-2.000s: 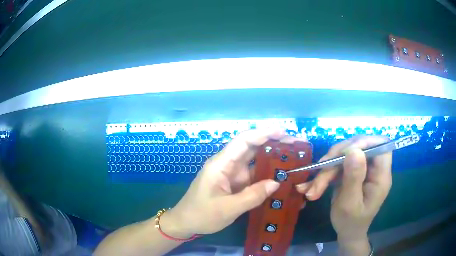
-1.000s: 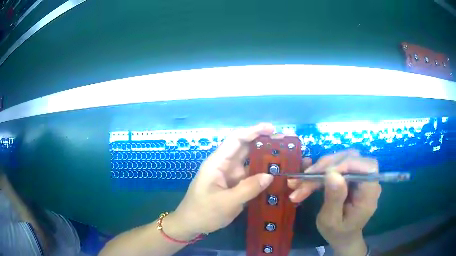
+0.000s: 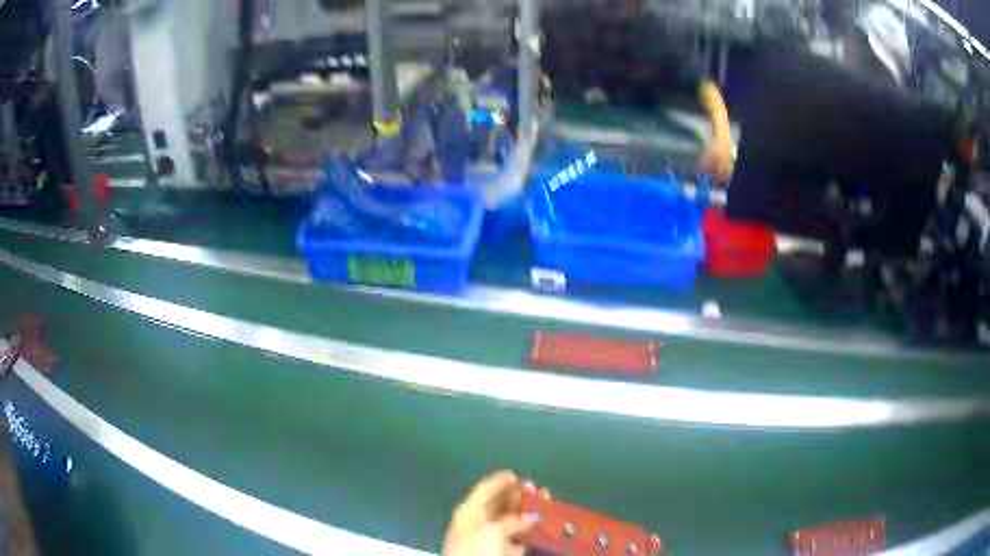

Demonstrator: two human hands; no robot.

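Note:
My left hand [image 3: 485, 519] shows at the bottom edge, cut off by it. It holds a red-brown fixture [image 3: 586, 530] by its left end, tilted down to the right. The fixture has several small round bright parts in a row along it, and its lower edge runs close to the picture's rim. My right hand is not in view, and no tweezers show.
Another fixture [image 3: 596, 353] lies on the green lane beyond a white strip [image 3: 608, 397]. One more [image 3: 838, 538] lies at lower right. Blue bins [image 3: 393, 241] [image 3: 617, 245] and a red bin [image 3: 738, 244] stand on the far side. A person's arm [image 3: 718, 128] shows beside a large dark shape.
The view has swung up and across the line. The fixture is now low in the picture and turned crosswise. The right hand, the tweezers and the blue sheet beneath the hands have left view.

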